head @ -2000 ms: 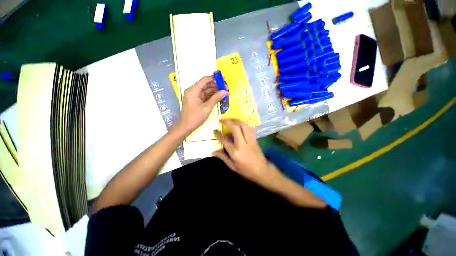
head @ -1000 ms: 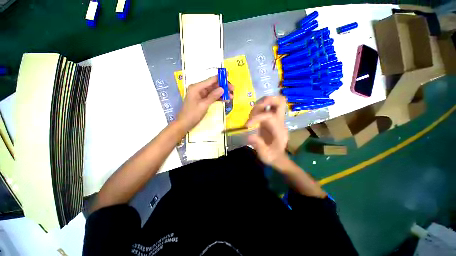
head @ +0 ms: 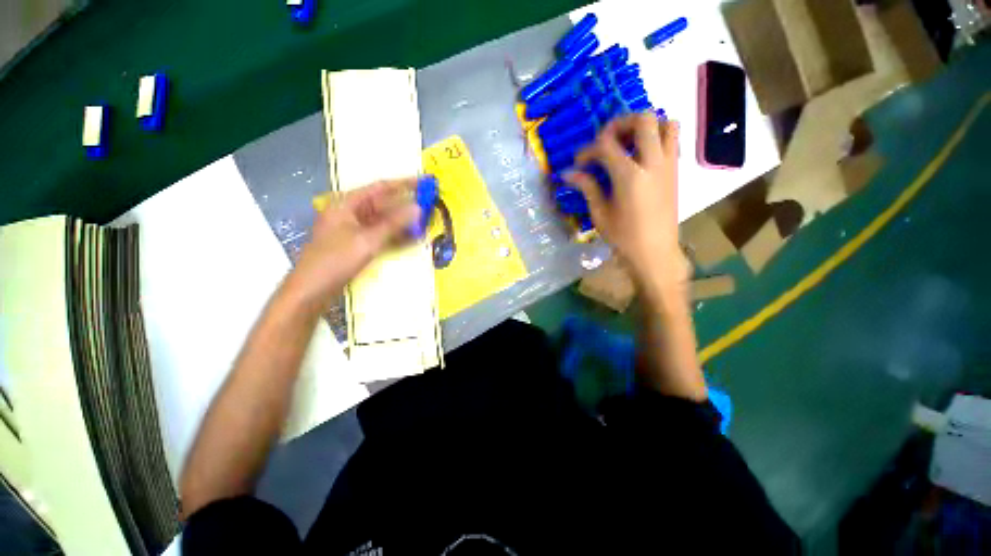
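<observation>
My left hand (head: 364,223) holds a blue battery cell (head: 424,206) between thumb and fingers, above the right edge of the cream release liner sheet (head: 375,130). Both hand and cell are a little blurred. The liner lies on the grey and yellow printed mat (head: 478,206). My right hand (head: 628,163) is over the lower right part of the pile of blue cells (head: 587,92), fingers bent and pointing down and left. Whether its fingertips hold a cell cannot be told.
A stack of adhesive sheets (head: 103,358) stands at the left. Padded cells (head: 152,100) lie on the green belt. A single blue cell (head: 665,33) and a smartphone (head: 722,114) lie right of the pile. Open cardboard boxes (head: 804,54) are at the far right.
My right hand has moved from beside the liner to the pile of cells. My left hand still holds its cell. The whole view has shifted, and another padded cell shows at the top.
</observation>
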